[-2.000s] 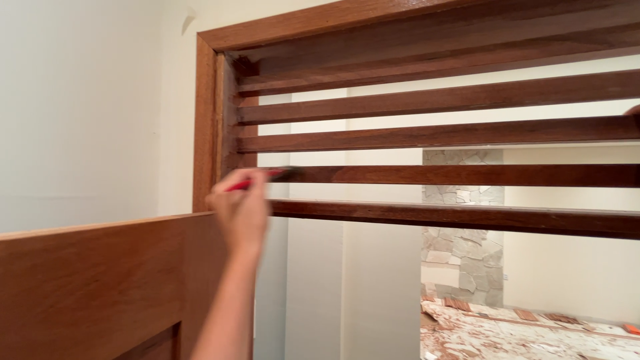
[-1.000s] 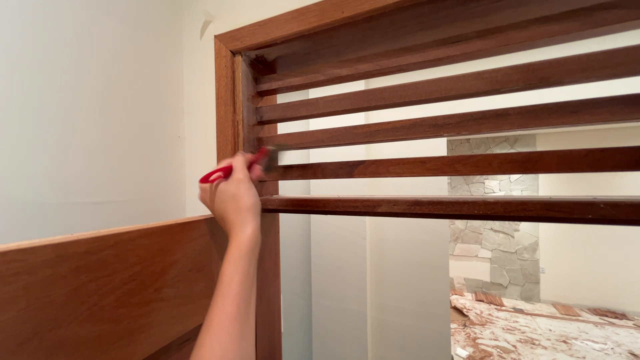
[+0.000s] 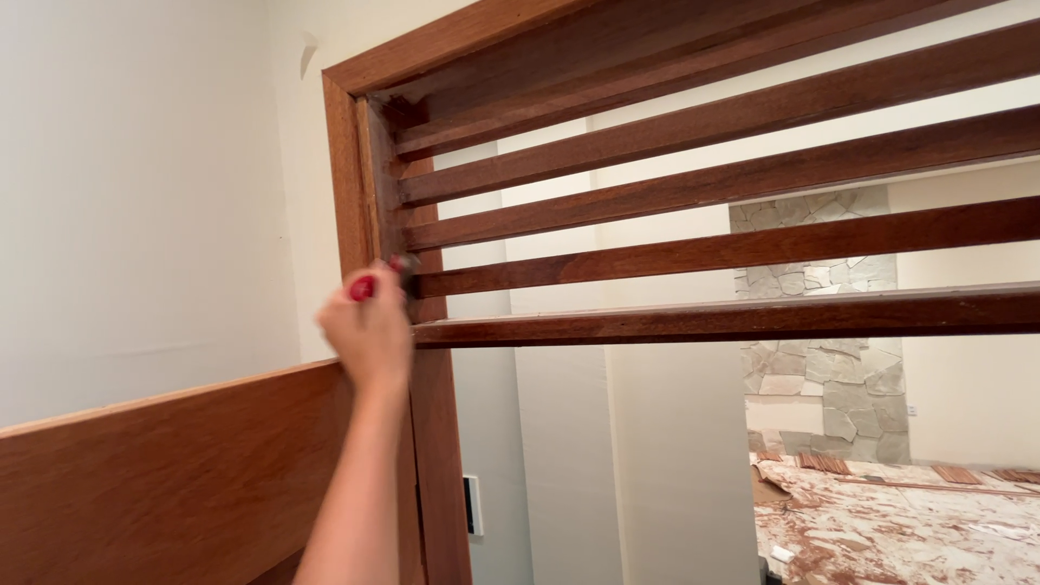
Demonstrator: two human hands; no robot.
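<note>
My left hand (image 3: 366,329), blurred by motion, grips the red handle of a brush (image 3: 362,288) at the left end of a slatted wooden transom. The brush's dark head points right, against or very near the inner side of the wooden door frame (image 3: 344,179), by the end of the lowest thin slat (image 3: 504,275). Its bristles are blurred, and whether they touch the wood cannot be told. Just below runs the transom's bottom rail (image 3: 650,321), pale along its upper face. My right hand is out of view.
A wooden door panel (image 3: 179,455) stands at the lower left, its top edge below my hand. White wall (image 3: 146,203) lies to the left. Through the opening are a stone-clad strip of wall (image 3: 861,390) and a littered floor (image 3: 886,520) with wooden strips.
My left hand with the brush has moved left along the slats to the frame's inner side.
</note>
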